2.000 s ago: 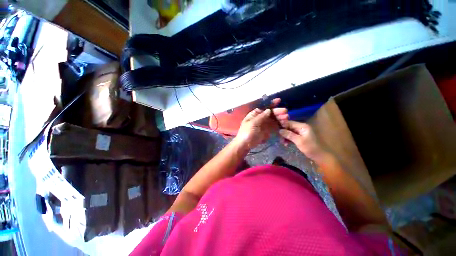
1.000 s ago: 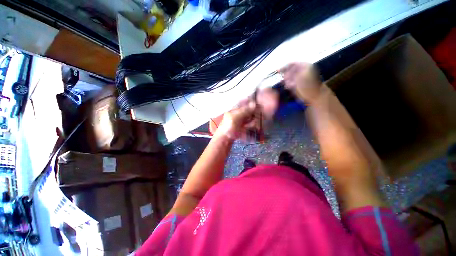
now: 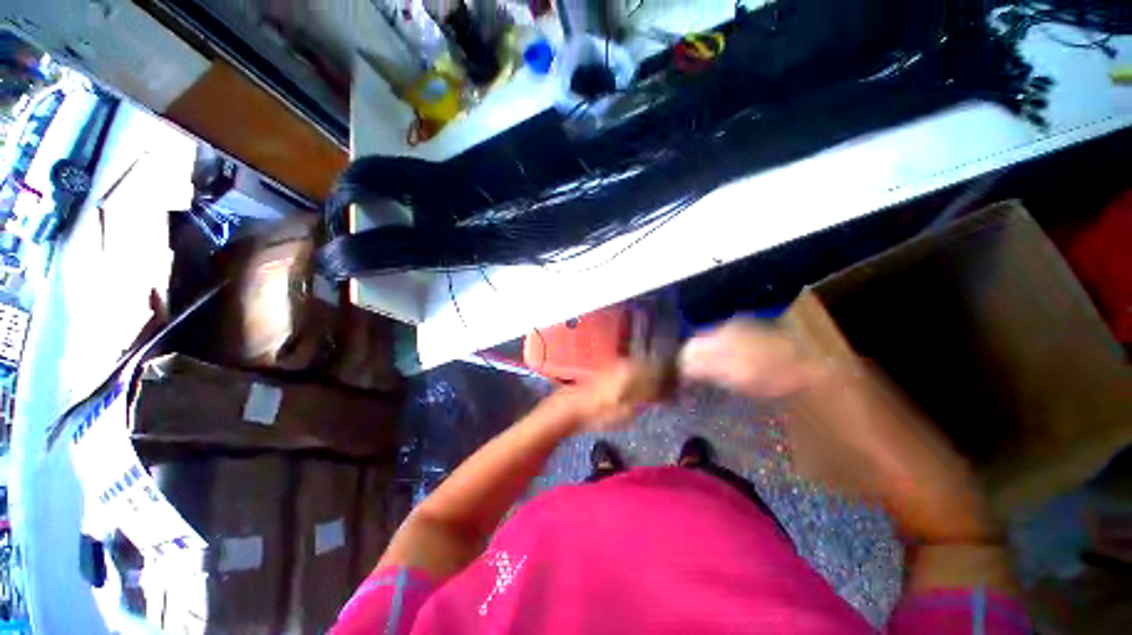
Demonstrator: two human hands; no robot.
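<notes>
My left hand [image 3: 627, 390] is closed, below the table's front edge, with a dark blurred coiled cable [image 3: 654, 333] standing up from its fingers. My right hand [image 3: 755, 360] is beside it, strongly blurred; its fingertips point at the coil, and whether they grip a strand cannot be told. The black cable pile [image 3: 546, 205] lies along the white table [image 3: 795, 205], looped over at its left end, with a few loose strands hanging over the front edge.
An open carton [image 3: 857, 275] stands at right, below table level. Wrapped parcels [image 3: 199, 409] are stacked at left. An orange-red stool [image 3: 577, 345] is under the table edge. Scissors [image 3: 700, 51], a clear container [image 3: 596, 77], a yellow tape roll [image 3: 435, 97] and a blue cap [image 3: 539, 56] lie behind the pile.
My right hand reached up towards the table edge, then came down beside my left hand. My left hand is lower now. The view has shifted, showing more of the table's back.
</notes>
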